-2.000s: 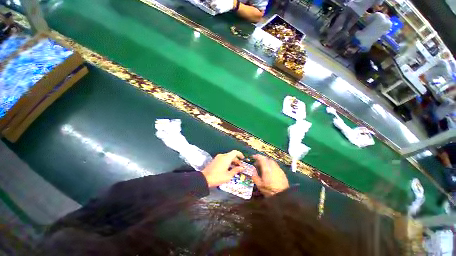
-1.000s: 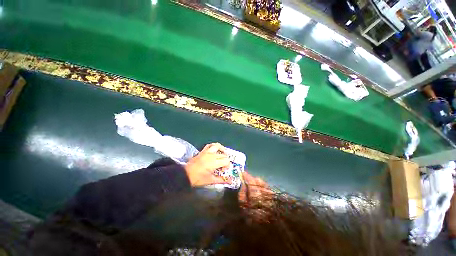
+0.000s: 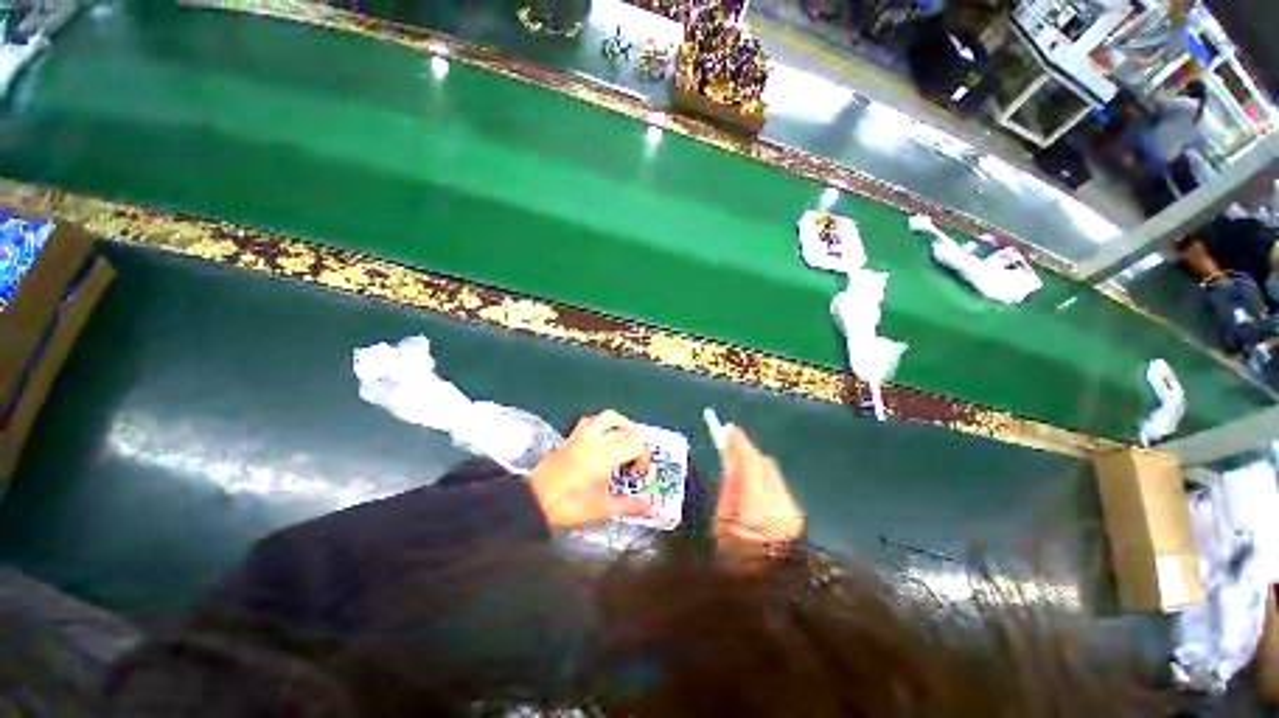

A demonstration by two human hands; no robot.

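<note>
My left hand [image 3: 589,470] grips the white open housing [image 3: 671,491] from its left side, over the dark green bench. Small coloured parts show inside the housing; their exact type is unclear. A whitish bagged cord [image 3: 456,410] stretches from my left hand to the upper left on the bench. My right hand [image 3: 758,494] is just right of the housing, apart from it, and holds a slim pale pen-like tool [image 3: 715,427] whose end sticks up past the fingers. Dark hair hides the lower part of both arms.
A chipped yellow-brown rail [image 3: 526,312] separates the bench from the green conveyor [image 3: 463,183]. Units with bagged cords [image 3: 830,241] lie on the conveyor. An open carton [image 3: 49,330] is at left, a brown box [image 3: 1147,530] at right. Brass-coloured parts [image 3: 720,68] stand across the belt.
My right hand has moved from the housing to its right, and the pale tool now shows in it. My left hand still holds the housing. The view has swung right since the earliest frame.
</note>
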